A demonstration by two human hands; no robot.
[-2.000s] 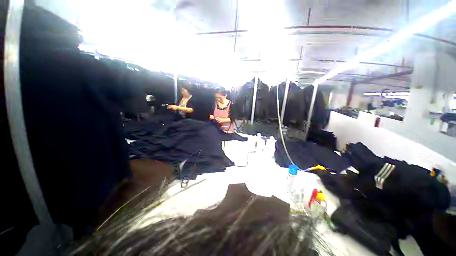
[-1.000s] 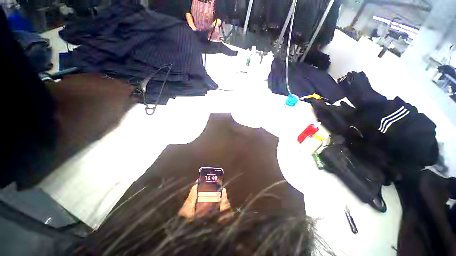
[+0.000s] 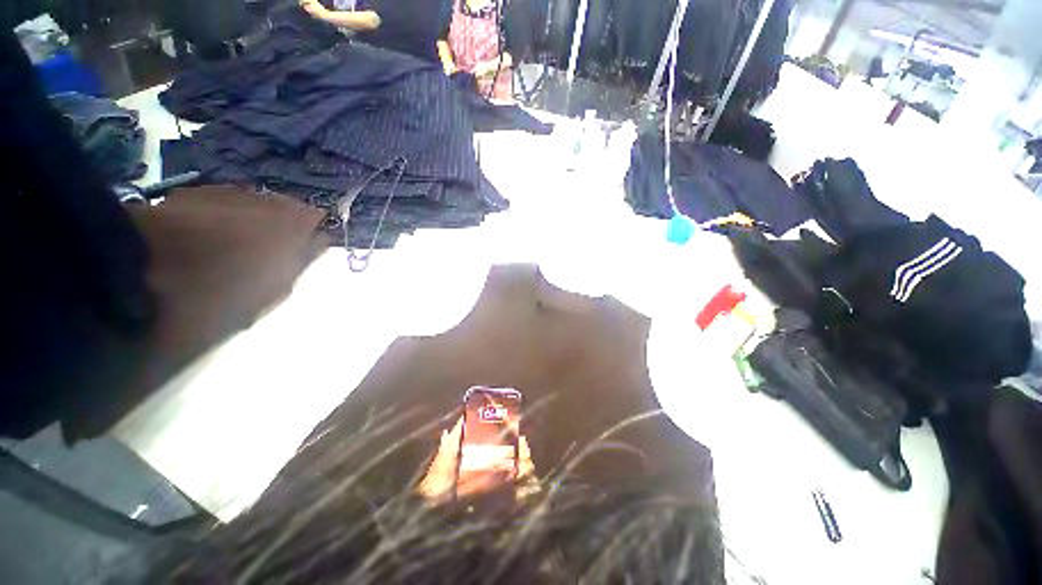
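A smartphone (image 3: 493, 429) with a lit screen is held upright over the brown vest (image 3: 571, 354), near the lower middle. My left hand (image 3: 443, 463) grips its left edge and my right hand (image 3: 526, 466) its right edge. Only some fingers of each hand show; the rest is hidden by hair across the bottom of the view. The vest lies flat on the white table (image 3: 429, 269), its lower part also hidden by the hair.
Thread snips (image 3: 826, 517) lie at right. A black bag (image 3: 828, 400), a striped black jacket (image 3: 914, 286), a blue-capped bottle (image 3: 679, 230) and a red item (image 3: 720, 306) are beyond. Navy garments (image 3: 354, 126) and brown garments (image 3: 217, 263) are at left. Two people stand behind the table.
The view first tilted down, bringing the phone and both hands into sight. Since then it has shifted slightly; the hands still hold the phone, whose screen now looks pinkish.
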